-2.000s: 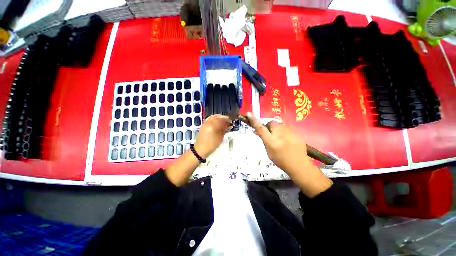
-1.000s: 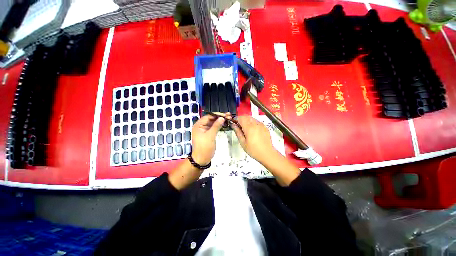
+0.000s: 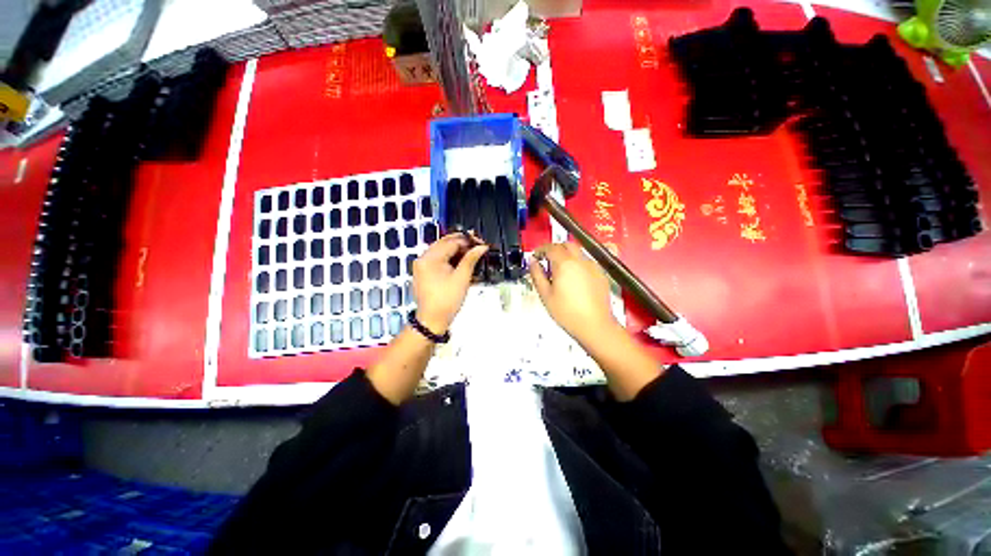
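Observation:
Several black oval tubes (image 3: 486,217) lie side by side, their far ends in the blue plastic bin (image 3: 475,131) and their open ends towards me. My left hand (image 3: 443,280) is at the near ends of the left tubes, with a small dark piece at its fingertips. My right hand (image 3: 573,285) is just right of the tube ends, fingers bent; whether it holds anything small cannot be seen. The hammer (image 3: 612,264) lies slanted right of the bin, its wrapped grip end towards me. The whitish work pad (image 3: 511,345) lies under my hands.
The parts tray (image 3: 341,285) with rows of dark ovals lies left of the bin. A dark handheld tool (image 3: 552,152) lies beside the bin. Black tube stacks stand at far left (image 3: 103,217) and right (image 3: 858,152). Behind the bin are a metal post (image 3: 447,54) and crumpled white rag (image 3: 506,49).
The hammer was in my right hand, then lay on the bench at right. My hands were together at the tube ends one second ago; now they are apart, the right one further right.

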